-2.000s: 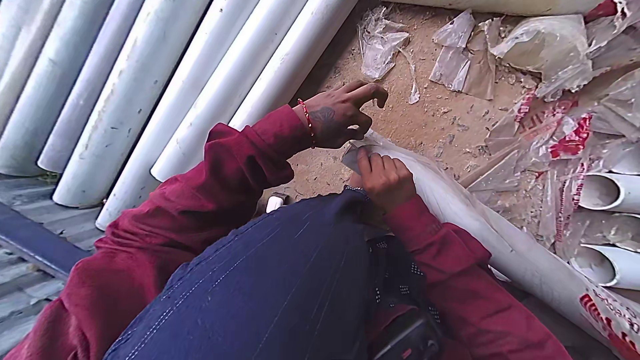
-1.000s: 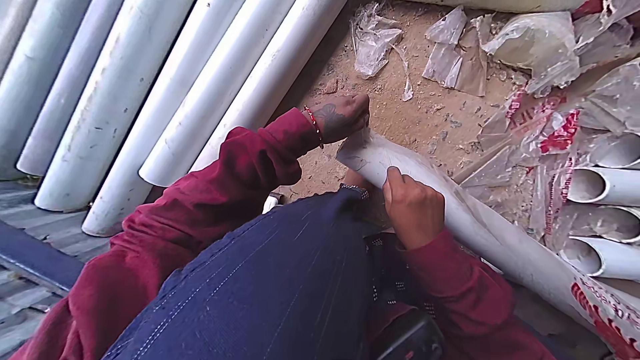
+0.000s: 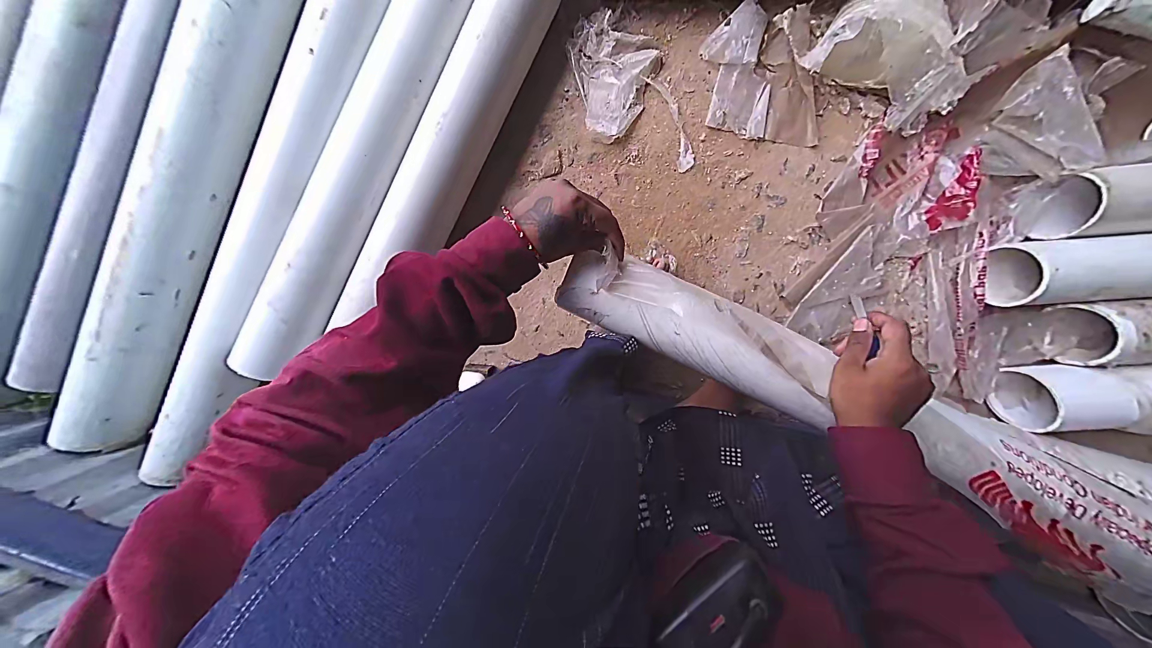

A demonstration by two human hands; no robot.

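A pipe wrapped in clear plastic film [image 3: 720,337] lies diagonally beside my legs, with red print on the film at its lower right. My left hand [image 3: 571,220] pinches the film at the pipe's near end, pulling up a fold of it. My right hand [image 3: 880,371] is over the pipe farther along, closed on a small knife [image 3: 859,308] with a pale blade pointing up and a dark blue handle, mostly hidden by the fingers.
Large white pipes [image 3: 180,216] lie side by side at the left. More open-ended pipes [image 3: 1062,274] are stacked at the right. Torn plastic wrapping [image 3: 900,54] litters the sandy ground [image 3: 684,207]. Corrugated metal sheet [image 3: 99,472] shows at the lower left.
My right hand has moved right along the pipe, away from its near end. My left hand has closed on the film there; two seconds ago its fingers were spread above the end.
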